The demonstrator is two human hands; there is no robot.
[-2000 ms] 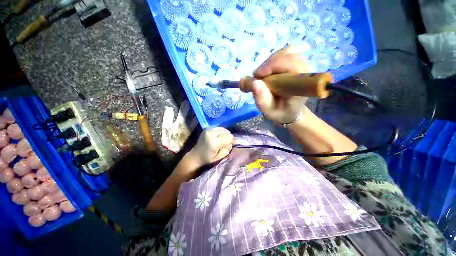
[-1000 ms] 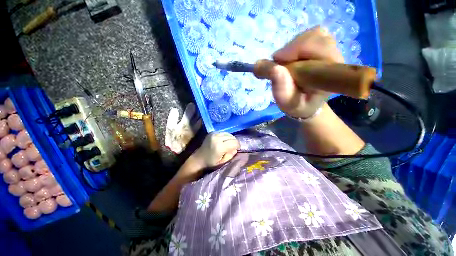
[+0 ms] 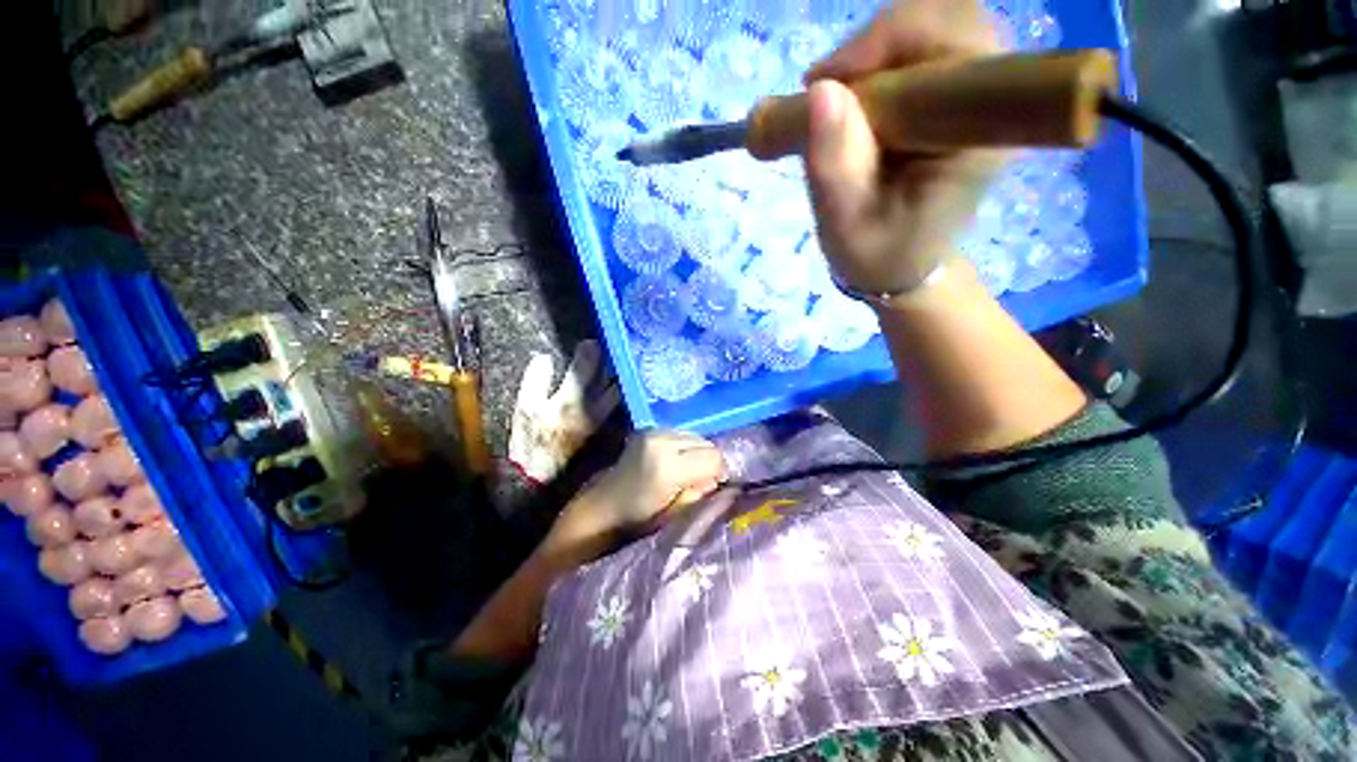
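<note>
My right hand (image 3: 900,179) grips the wooden handle of a soldering iron (image 3: 967,107), which points left over the blue tray (image 3: 607,320). Its metal tip is over a clear ribbed disc at the tray's left side; whether it touches cannot be told. Rows of clear ribbed plastic parts (image 3: 655,305) lie in the tray. My left hand (image 3: 662,474) is closed on the iron's black cord (image 3: 893,465) in front of the apron, just below the tray's near left corner. The cord loops round on the right to the handle.
A white glove (image 3: 554,417) lies left of the tray. A spare soldering iron (image 3: 467,410) lies beside it, near a power strip (image 3: 276,410). Pink balls (image 3: 104,514) fill a blue tray at far left. Another wooden-handled iron (image 3: 161,85) and a grey block (image 3: 350,52) are at upper left.
My right hand and the iron have moved up and away from me over the tray, the tip reaching discs further from its near edge. The view has shifted slightly. My left hand still holds the cord.
</note>
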